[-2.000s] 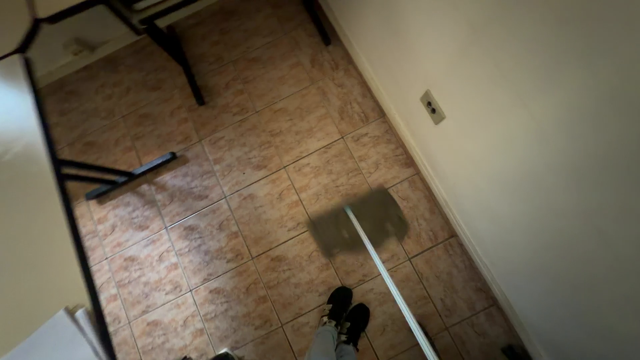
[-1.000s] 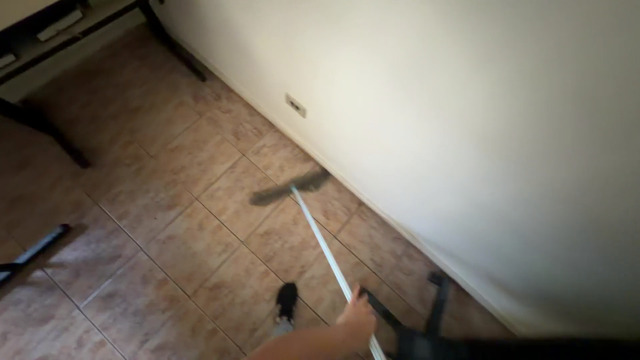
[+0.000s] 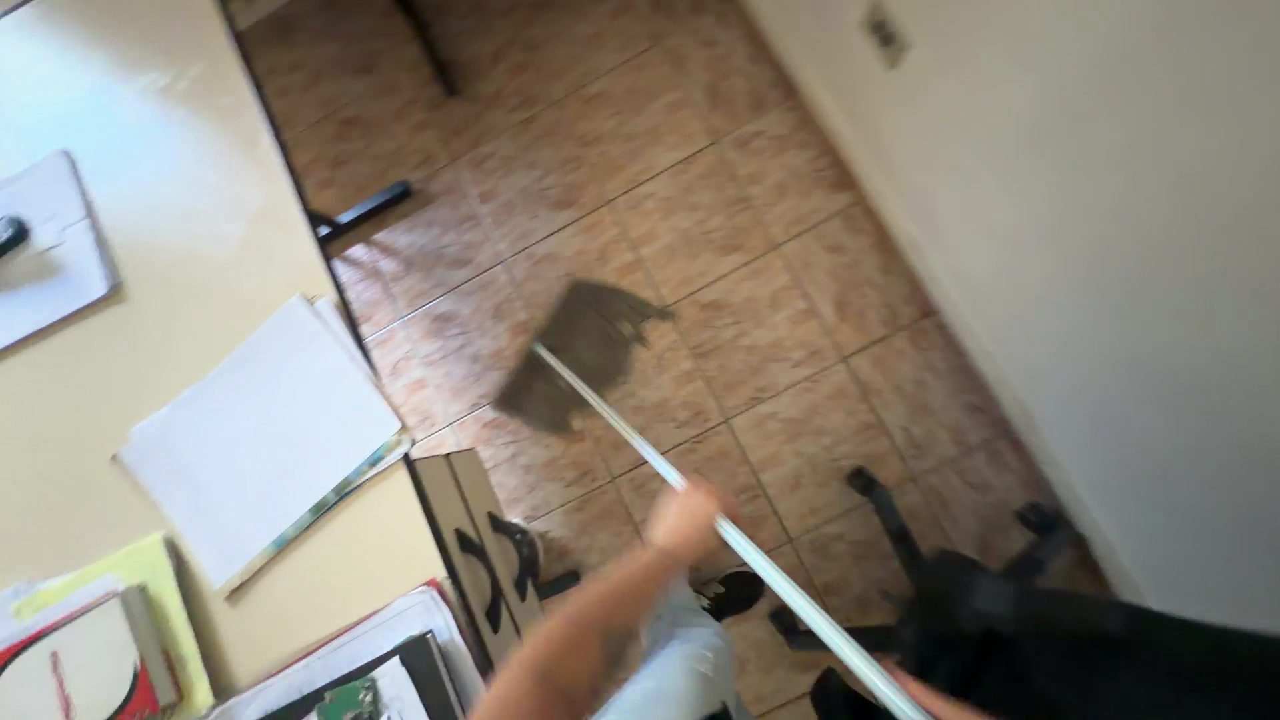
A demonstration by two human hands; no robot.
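My left hand (image 3: 688,522) is closed around the middle of a long pale pole (image 3: 620,425). At the pole's far end, a grey-brown mop cloth (image 3: 590,350) lies spread on the tiled floor, its right edge ragged. Near the bottom edge, part of my right hand (image 3: 930,695) shows against the lower pole; its fingers are mostly out of view and a grip cannot be made out. One dark shoe (image 3: 730,594) of mine is visible beneath the pole.
On the left stands a desk (image 3: 60,400) with papers (image 3: 265,440), books (image 3: 80,660) and drawers (image 3: 475,540). A black wheeled chair (image 3: 960,590) is at the lower right, beside the wall (image 3: 1080,300) with its outlet (image 3: 886,36). A black desk foot (image 3: 365,212) rests on the floor.
The mop cloth has moved away from the wall toward the desk and now lies spread wide. The view has swung left, bringing in the desk top. My left hand stays on the pole.
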